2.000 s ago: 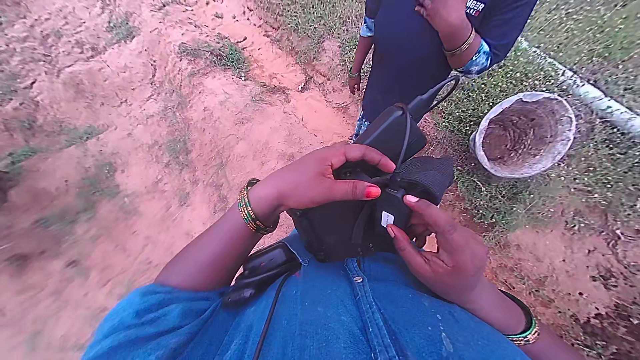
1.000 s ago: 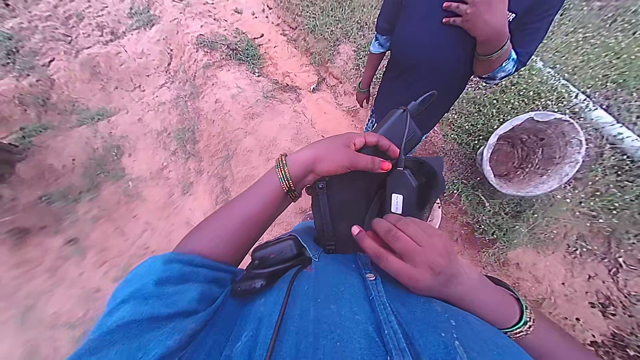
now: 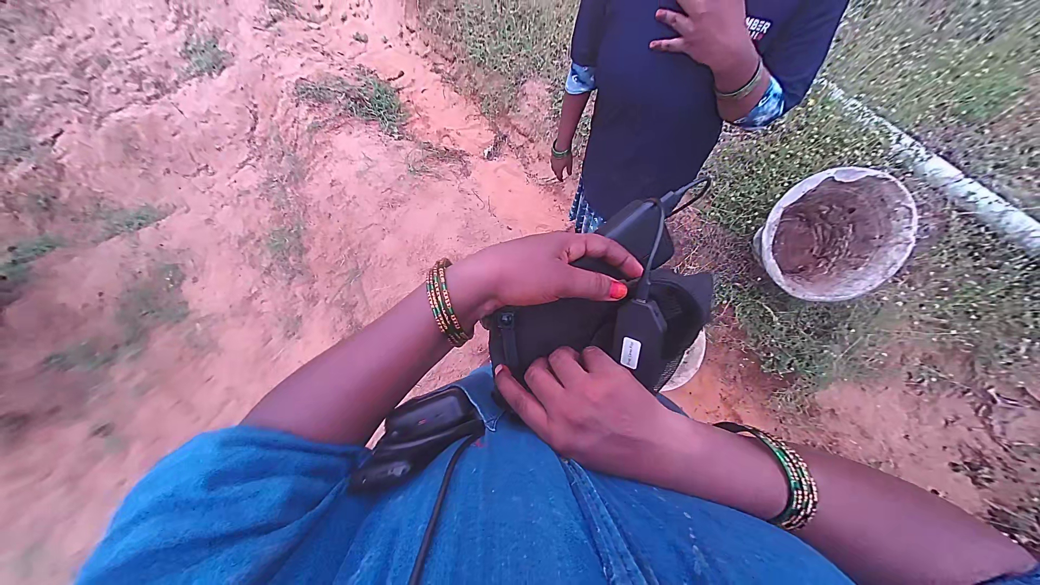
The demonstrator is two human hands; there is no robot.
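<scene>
A black fabric pouch [image 3: 536, 329] rests against my front at the waist. My left hand [image 3: 552, 272] reaches over its top, thumb and forefinger pinched at a black cable [image 3: 652, 244]. Below that cable is a black connector box [image 3: 640, 333] with a white label. Bent over the pouch's lower edge, my right hand [image 3: 593, 402] touches its front with curled fingers; whether it grips the fabric is hidden. A black case [image 3: 638, 231] stands at the pouch's far side. Another black device [image 3: 422, 431] with a cord lies on my blue shirt.
A person in a dark top [image 3: 658, 106] stands just in front, one hand at the chest. At the right a dirty white bucket [image 3: 841, 236] sits on grass beside a pale pole [image 3: 959, 183]. Bare reddish soil [image 3: 325, 187] slopes along the left.
My right hand has come off the labelled connector box and moved down and left to the pouch's front. My left hand stays near the cable.
</scene>
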